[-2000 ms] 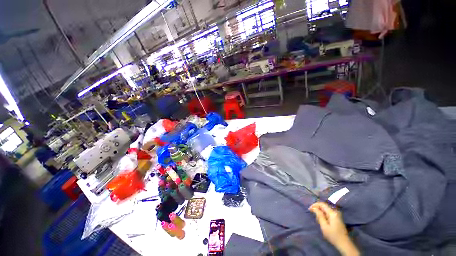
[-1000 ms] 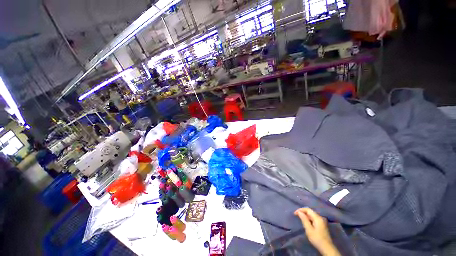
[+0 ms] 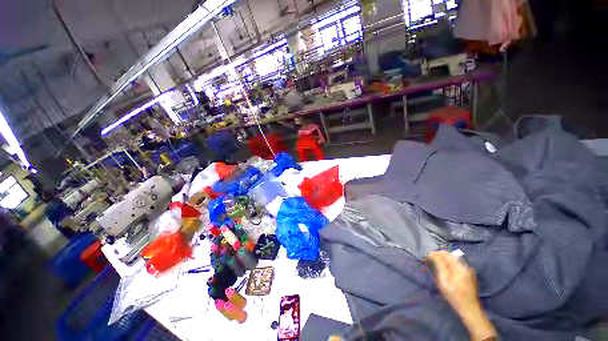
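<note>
A large dark grey coat (image 3: pixel 460 180) lies heaped on the white table, with its smoother, shiny lining (image 3: pixel 393 223) showing in the middle. My right hand (image 3: pixel 457 283) reaches in from the lower right, its fingertips on the coat beside the small white label (image 3: pixel 457 252), which it partly covers. Its fingers are bent together; whether they pinch cloth or a small item cannot be told. My left hand (image 3: pixel 335 338) shows only as a sliver of skin at the bottom edge; the rest is cut off.
On the white table (image 3: pixel 323 280) left of the coat are a lit phone (image 3: pixel 289 318), thread cones (image 3: pixel 230 250), a patterned square (image 3: pixel 260 281), blue (image 3: pixel 300 230) and red (image 3: pixel 322 188) plastic bags. A sewing machine (image 3: pixel 137 203) stands further left. A red stool (image 3: pixel 309 141) is behind.
My right hand first moved left and away from the label, then back up and right onto the cloth beside it, now covering part of it. A bit of my left hand has appeared at the bottom edge.
</note>
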